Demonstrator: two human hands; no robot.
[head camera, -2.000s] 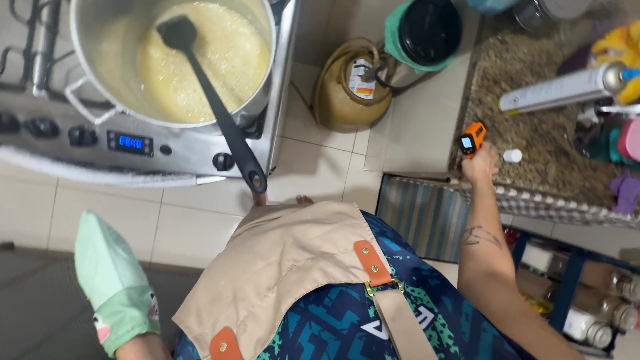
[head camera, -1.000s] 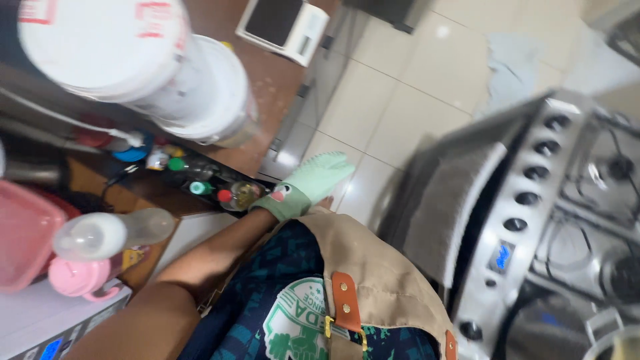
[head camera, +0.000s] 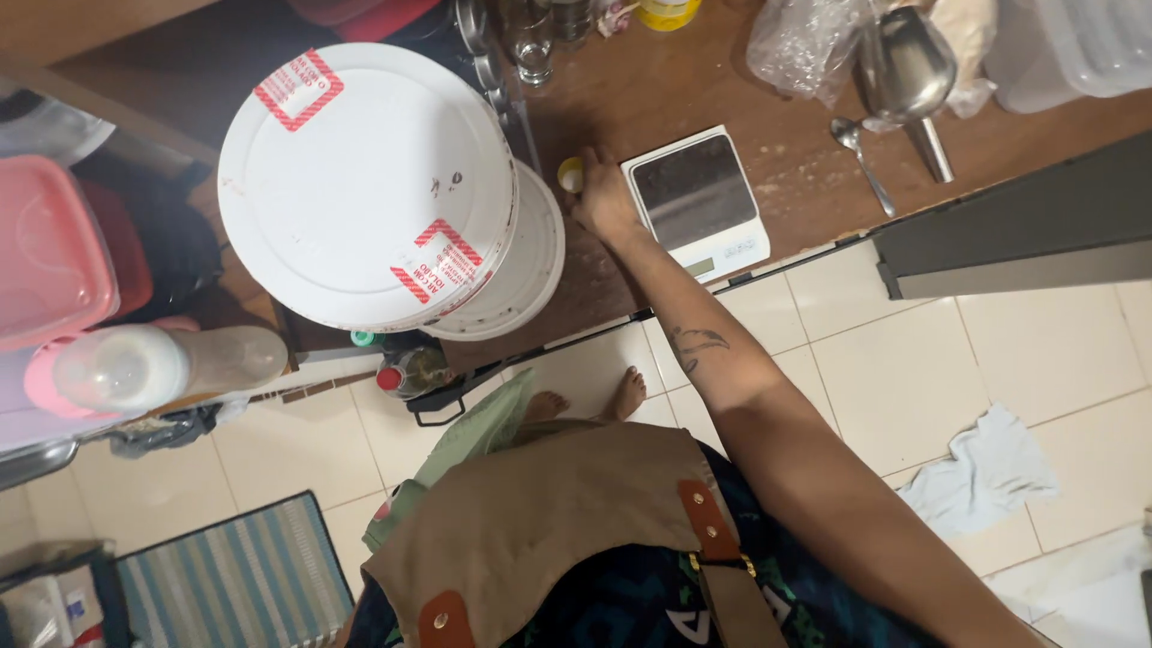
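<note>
My right hand (head camera: 605, 200) reaches over the brown wooden counter, its fingers at a small round yellow-and-white object (head camera: 571, 175); whether they grip it cannot be told. Just right of the hand lies a white digital kitchen scale (head camera: 697, 200) with a dark plate. My left hand is inside a pale green oven mitt (head camera: 468, 432), low beside the beige apron (head camera: 549, 513) and partly hidden by it; its fingers cannot be made out. White lidded buckets (head camera: 360, 180) stand left of my right hand.
A metal spoon (head camera: 862, 166), a metal scoop (head camera: 909, 72) and plastic bags (head camera: 801, 45) lie at the counter's right. Bottles (head camera: 418, 371) stand below the counter's edge. Left are pink containers (head camera: 54, 252). A cloth (head camera: 983, 472) and a striped mat (head camera: 238, 567) lie on the floor.
The view has swung from the stove to the counter. My right hand, earlier around an orange-and-black handheld device on the granite top, is now at the yellow-and-white object without that device.
</note>
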